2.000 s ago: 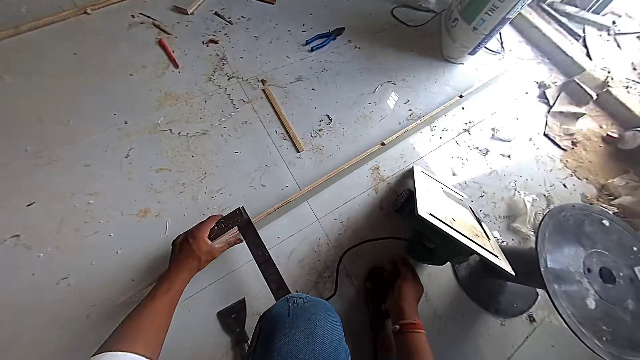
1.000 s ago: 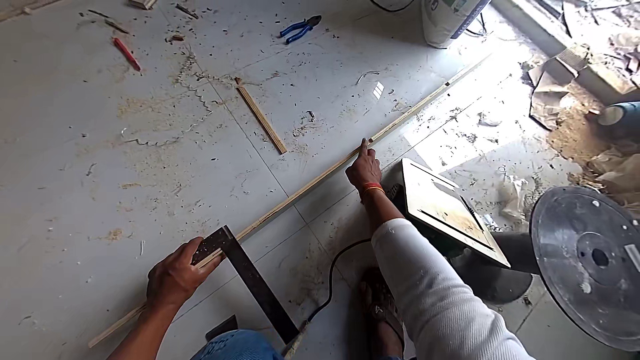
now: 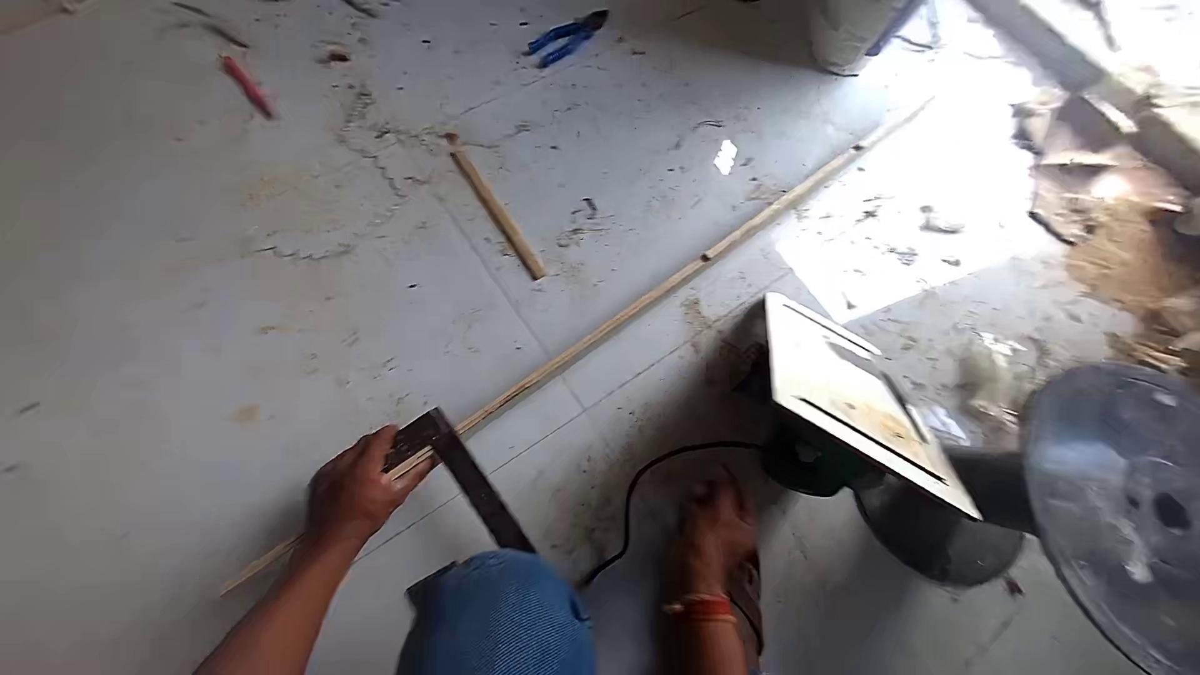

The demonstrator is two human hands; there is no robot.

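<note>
My left hand (image 3: 361, 483) grips a long thin wooden strip (image 3: 600, 333) together with the stock of a dark metal try square (image 3: 478, 492). The square's blade crosses the strip and runs down to my denim-clad knee. The strip lies diagonally across the tiled floor, its near end below my left hand. My right hand (image 3: 717, 525), with a red band at the wrist, hangs low beside my sandaled foot, left of a power tool's flat base plate (image 3: 844, 394). It is blurred, and whether it holds anything cannot be told.
A short wooden strip (image 3: 497, 211), blue-handled pliers (image 3: 567, 39) and a red marker-like stick (image 3: 248, 86) lie beyond. A black cord (image 3: 630, 497) runs from the tool. A large spool (image 3: 1116, 516) stands at right, with debris (image 3: 1116, 244) behind. Wood shavings are scattered about.
My right hand has moved from the middle of the long strip back down beside my foot. My left hand still holds the square and strip.
</note>
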